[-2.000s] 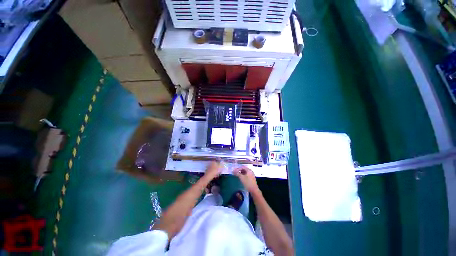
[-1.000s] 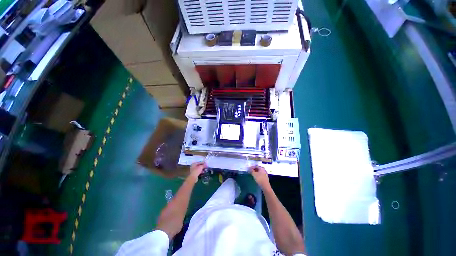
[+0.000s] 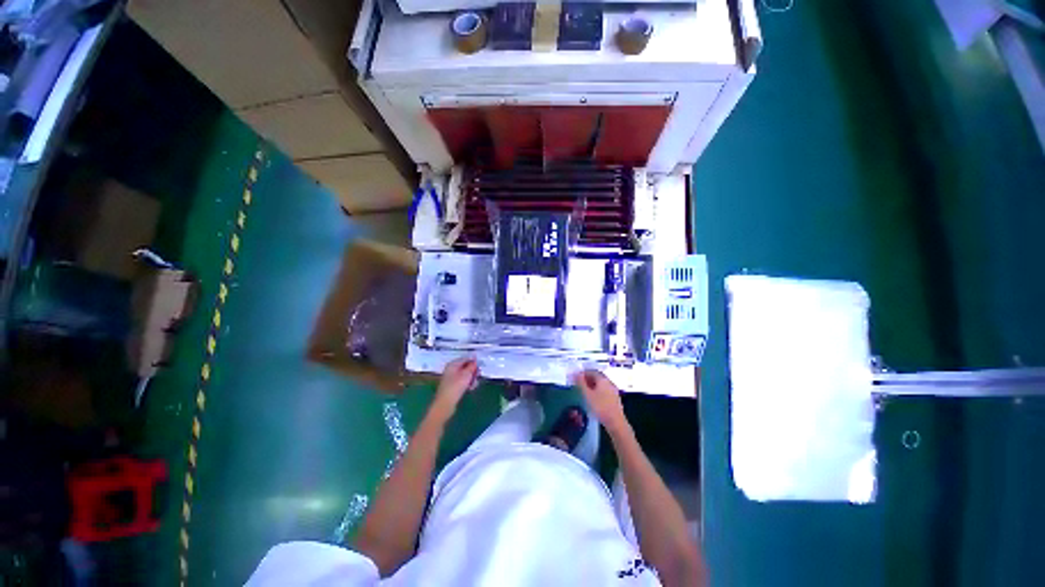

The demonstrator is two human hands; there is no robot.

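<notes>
A black product box [image 3: 533, 247] with a white label lies on the machine's metal front table, its far end near the roller conveyor. A clear shrink bag [image 3: 527, 367] is around it, its loose end reaching the near edge, across the bag sealer [image 3: 516, 349]. My left hand [image 3: 460, 374] holds the left corner of this film end. My right hand [image 3: 594, 382] holds the right corner. The fingertips are small and partly unclear.
The shrink tunnel [image 3: 550, 86] stands behind, with red-brown flaps and tape rolls [image 3: 468, 32] on its ledge. The roller conveyor [image 3: 550, 189] shows dark and red rods. The control box [image 3: 681, 310] is right of the sealer. An open scrap carton [image 3: 364, 315] is at the left.
My hands have moved apart from close together, and the film end is now spread flat between them. The sealer bar looks lower against the near edge. The view has shifted nearer the table.
</notes>
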